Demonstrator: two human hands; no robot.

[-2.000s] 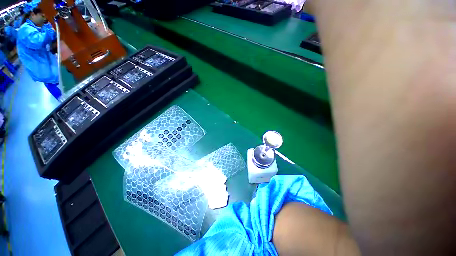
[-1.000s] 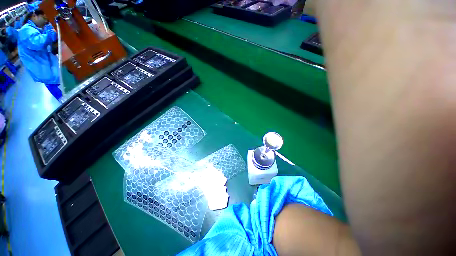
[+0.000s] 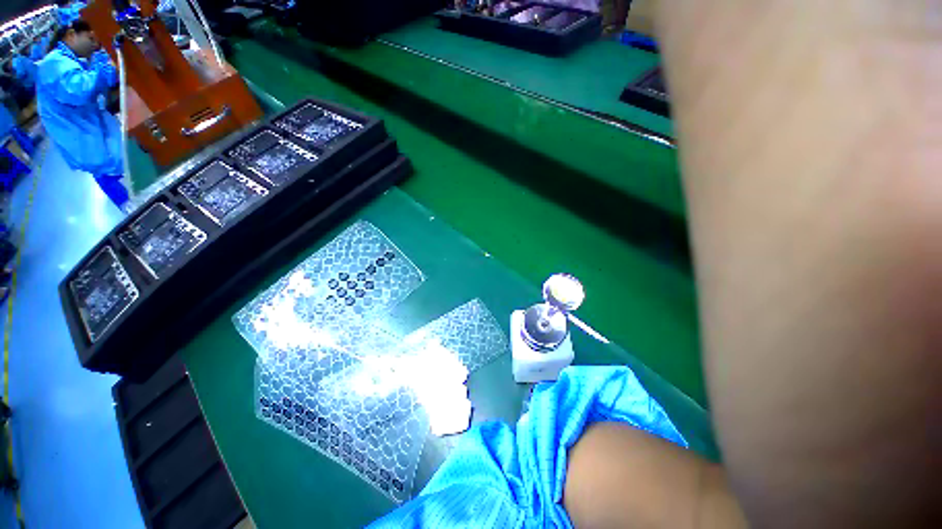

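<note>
Clear sheets with a circle grid and rows of black dots (image 3: pixel 351 434) lie overlapping on the green bench, partly washed out by glare. A white squarish bottle (image 3: pixel 541 360) stands right of them, its silver lid flipped up. A black tray (image 3: pixel 227 248) behind them on the left holds a row of open dark phones (image 3: pixel 222 191). A blue sleeve with a bare wrist or forearm enters at the bottom. Large blurred skin covers the right side; I cannot tell which body part it is. No fingers of my left or right hand show.
Empty-slotted black tray (image 3: pixel 176 444) sits low at the left bench edge. An orange-brown fixture (image 3: pixel 191 103) stands beyond the phones. A person in a blue smock (image 3: pixel 77 103) is at far left. Another black tray (image 3: pixel 522 25) lies at the far side. A thin white stick (image 3: pixel 589 328) lies beside the bottle.
</note>
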